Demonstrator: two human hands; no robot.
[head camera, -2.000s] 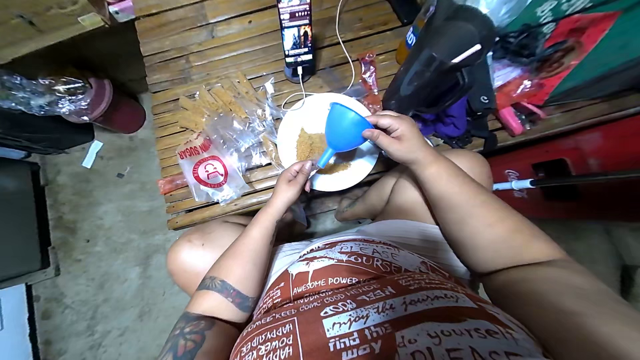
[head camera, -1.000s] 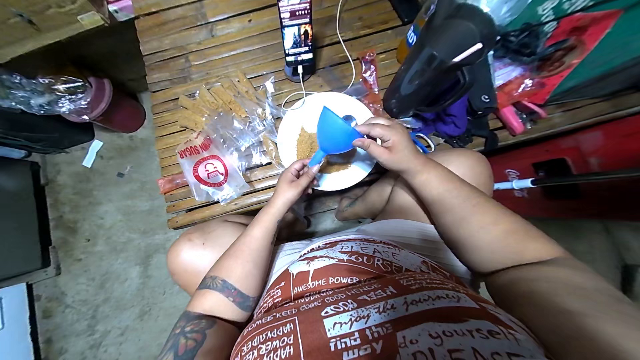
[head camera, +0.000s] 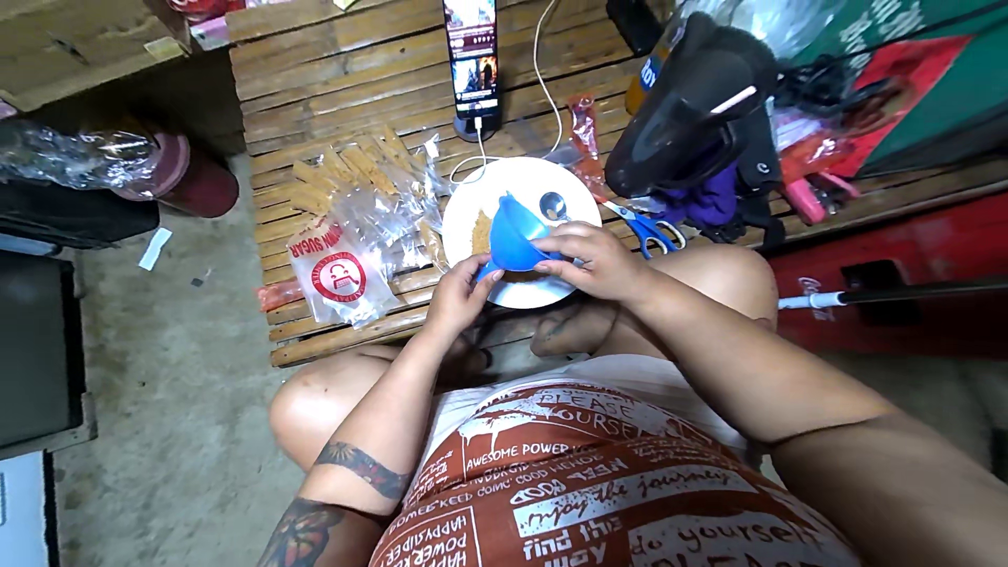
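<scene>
A blue plastic funnel (head camera: 516, 235) is tilted over a white plate (head camera: 578, 189). My left hand (head camera: 463, 295) pinches the funnel's narrow spout, and my right hand (head camera: 587, 260) grips its wide rim. Brown sugar (head camera: 480, 232) lies on the plate, partly hidden by the funnel. A metal spoon (head camera: 554, 206) rests on the plate's right side. Left of the plate are a printed clear plastic bag (head camera: 340, 272) and several narrow packets filled with brown sugar (head camera: 366, 168). Blue-handled scissors (head camera: 647, 230) lie to the right of the plate.
The slatted bamboo table (head camera: 315, 87) holds a phone on a stand (head camera: 475, 71) with a white cable (head camera: 543, 59), a red plastic wrapper (head camera: 584, 134) and a dark helmet-like object (head camera: 669, 118). A dark red bin (head camera: 197, 177) stands on the floor at left.
The funnel's wide mouth has been lowered and turned, with both hands still on it. The spoon and scissors show more plainly now.
</scene>
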